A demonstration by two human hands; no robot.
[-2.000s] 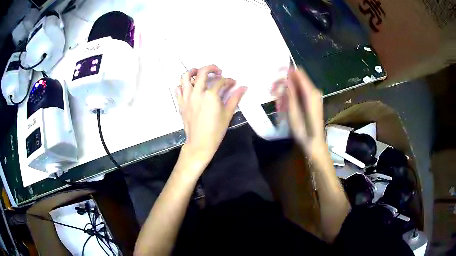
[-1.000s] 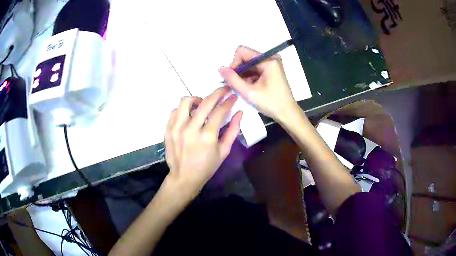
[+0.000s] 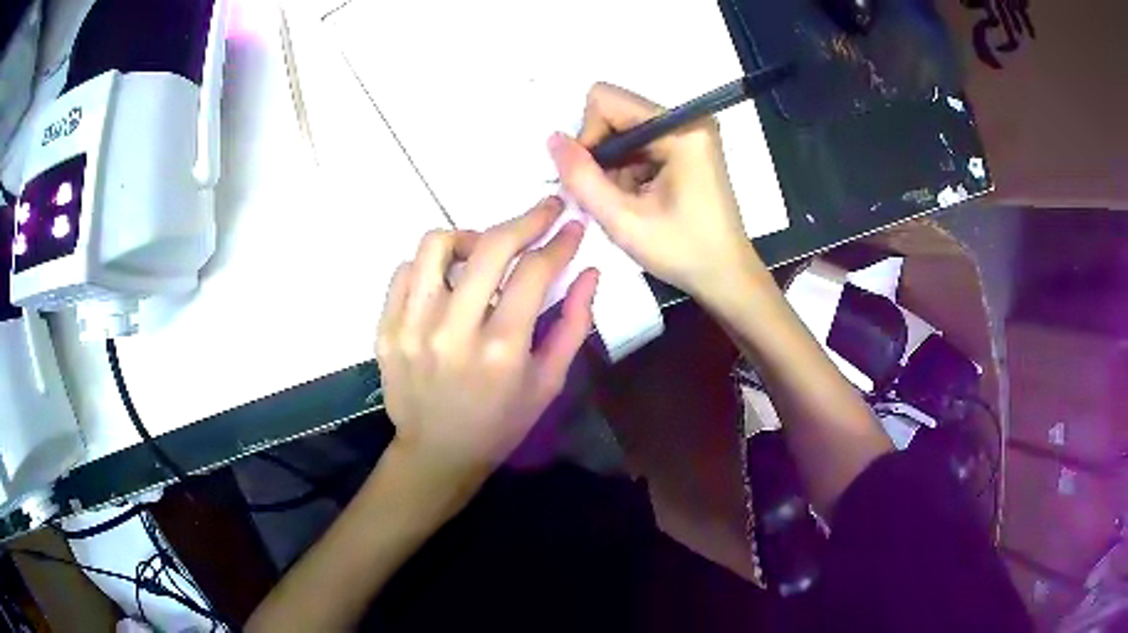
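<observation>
My right hand (image 3: 662, 198) grips a dark marker pen (image 3: 693, 114), its tip down at the white paper near the bench's front edge. My left hand (image 3: 476, 328) lies just left of it, fingertips pressing on a small white slip or strip (image 3: 625, 312) that hangs over the edge. The pen tip is close to my left fingertips; what is under them is hidden. White paper sheets (image 3: 495, 74) cover the bench. A white camera (image 3: 130, 186) with a black head stands at the left, its front panel glowing pink, its black lead hanging over the edge.
A second white camera (image 3: 35, 414) is cut off at the left. A dark mouse (image 3: 849, 12) is at the upper right on the green bench (image 3: 884, 161). Below right, an open carton (image 3: 990, 408) holds several cameras. Below left, black cables (image 3: 161, 575) lie over white sheet.
My right hand, blurred and apart two seconds ago, has come in beside the left and holds the pen. Over the last second the view has shifted and the cameras sit further left.
</observation>
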